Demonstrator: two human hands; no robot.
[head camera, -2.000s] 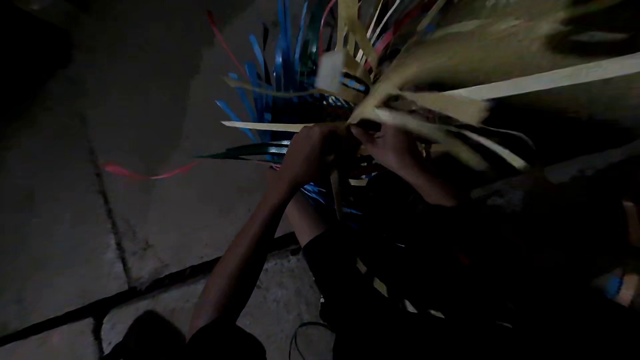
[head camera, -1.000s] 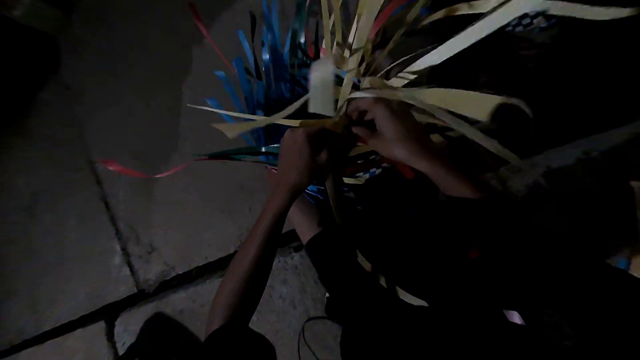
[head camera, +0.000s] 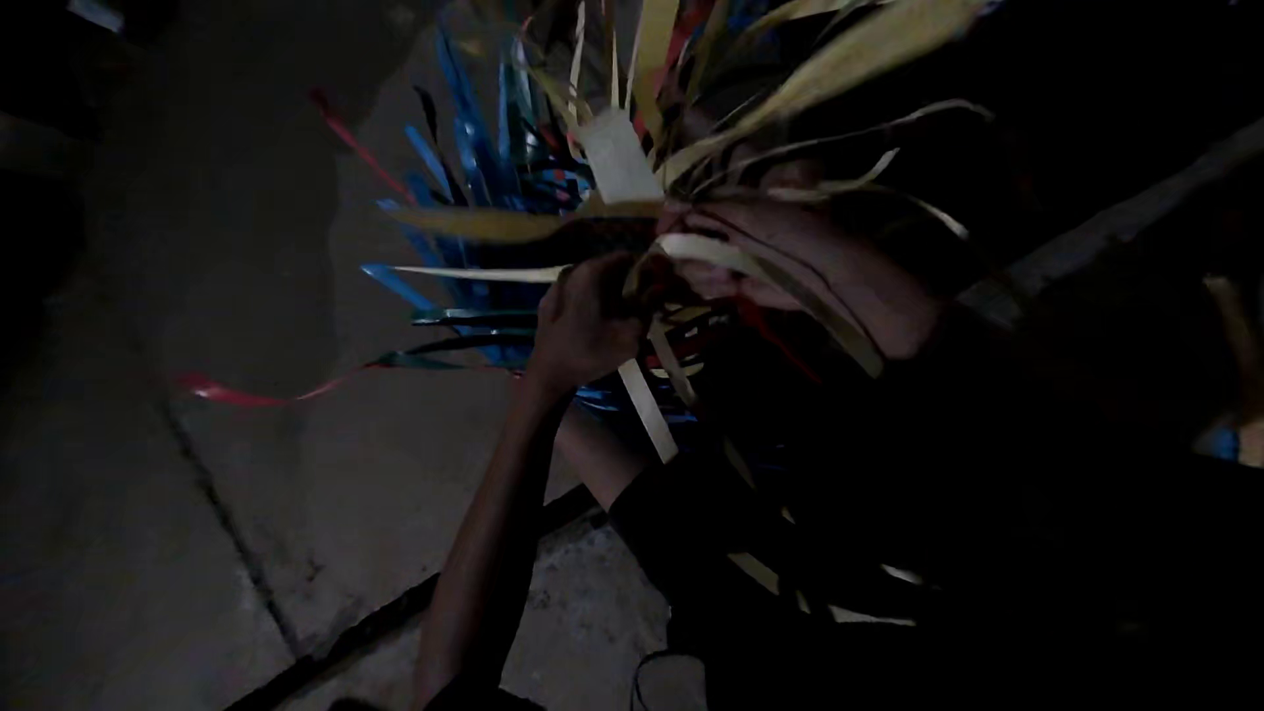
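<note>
In dim light, a partly woven piece of plastic strips lies in front of me. Blue strips (head camera: 474, 148) fan out on its far left side, and pale yellow strips (head camera: 829, 69) spread to the upper right. My left hand (head camera: 588, 321) is closed on the weave at its near left edge. Just right of it, my right hand (head camera: 800, 257) has its fingers bent around strips, with a pale strip (head camera: 711, 252) looping across them. A flat whitish piece (head camera: 620, 156) stands up beyond my hands. A red strip (head camera: 237, 395) trails out to the left. The fingertips are partly hidden.
Below lies a concrete floor (head camera: 247, 513) with dark joints. My knee and dark clothing fill the lower middle and right, with loose pale strips across them. A thin dark cord (head camera: 637, 676) loops at the bottom. A pale ledge or edge (head camera: 1106, 232) runs along the right.
The yellow strips around my hands have shifted, and a pale strip now loops over my right hand. Both hands have stayed at the weave.
</note>
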